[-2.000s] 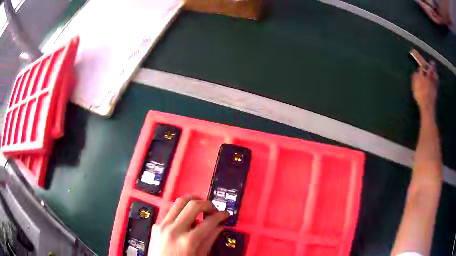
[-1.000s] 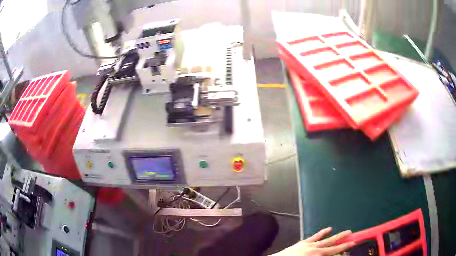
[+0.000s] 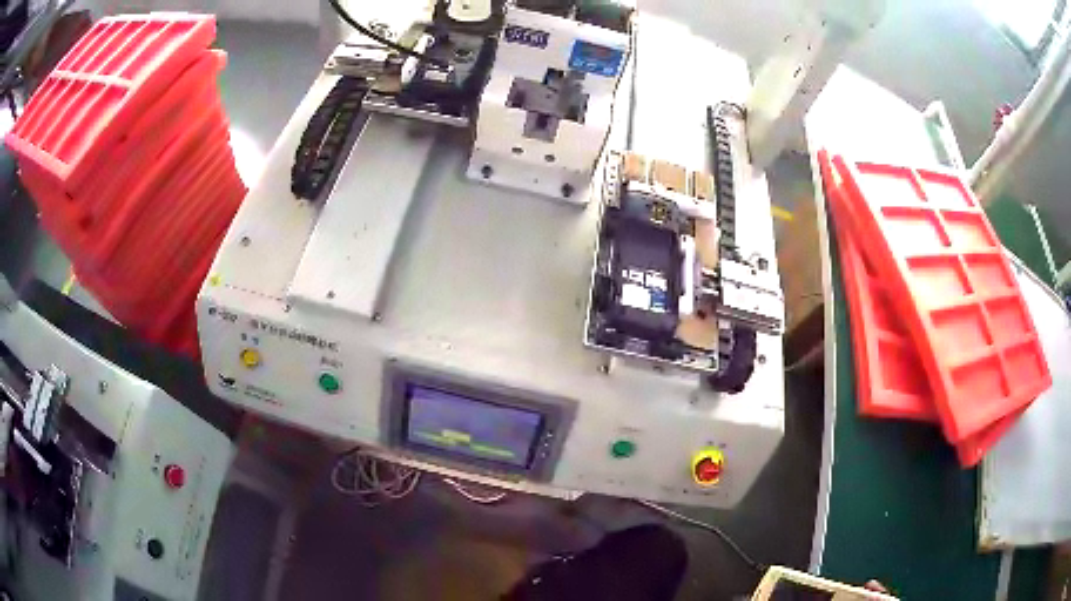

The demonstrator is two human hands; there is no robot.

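Observation:
A mobile phone (image 3: 666,285), back side up, lies in the right fixture (image 3: 605,299) of the machine in front of me. The left fixture (image 3: 440,82) is farther back, beside the machine head (image 3: 550,106). At the bottom right edge a cream-edged phone with a dark face (image 3: 810,589) is cut off by the picture. A fingertip shows at its right end; I cannot tell which of my hands it belongs to. The rest of my hands is out of the picture.
A tall red tray stack (image 3: 135,188) stands left of the machine. A second machine (image 3: 141,470) is at lower left. Two loose red trays (image 3: 951,311) lie on the green bench at right, by a white board (image 3: 1034,470). A touchscreen (image 3: 476,425) is front centre.
The view has swung left from the filled tray to the machine. The hand at that tray has left view. A cream-edged phone and a fingertip now show at the bottom right.

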